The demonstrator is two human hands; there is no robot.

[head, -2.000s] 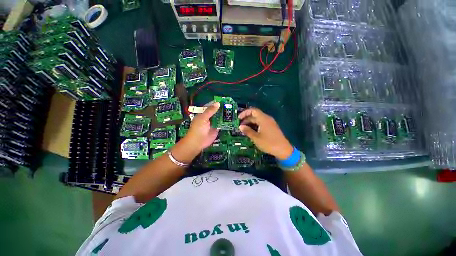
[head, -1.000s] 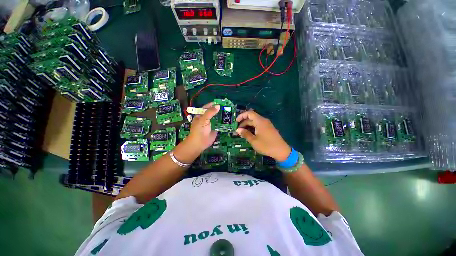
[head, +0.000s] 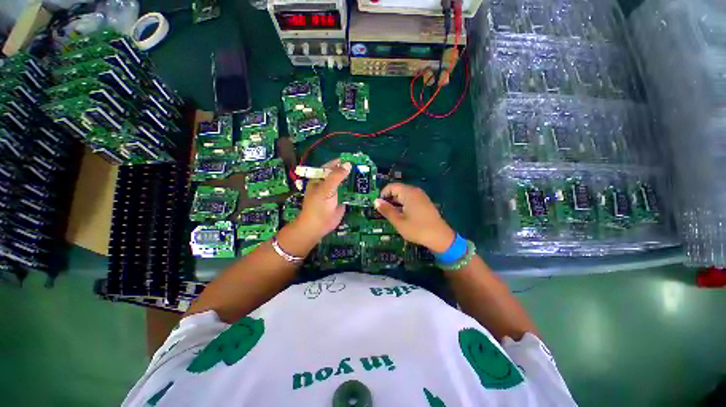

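A green circuit board [head: 360, 180] with a dark display is held above the mat in front of me. My left hand [head: 322, 200] grips its left edge, with the thumb on its face. A small white connector strip [head: 311, 172] lies at the left fingers, joined to a red lead [head: 350, 134]. My right hand [head: 412, 213] is at the board's lower right edge, its thumb and finger against it. Whether the right fingers also hold a small lead is too small to tell. More boards [head: 337, 251] lie on the mat below the hands.
Loose boards [head: 266, 178] and a dark smartphone [head: 232, 80] lie left. Black slotted racks [head: 145, 230] stand further left. A power supply [head: 309, 32] and bench instrument [head: 396, 57] are at the back. Clear trays [head: 591, 179] with boards are right.
The right hand has shifted slightly down and its fingers have drawn closer together at the board's edge. The left hand still holds the board. The power supply's red digits differ.
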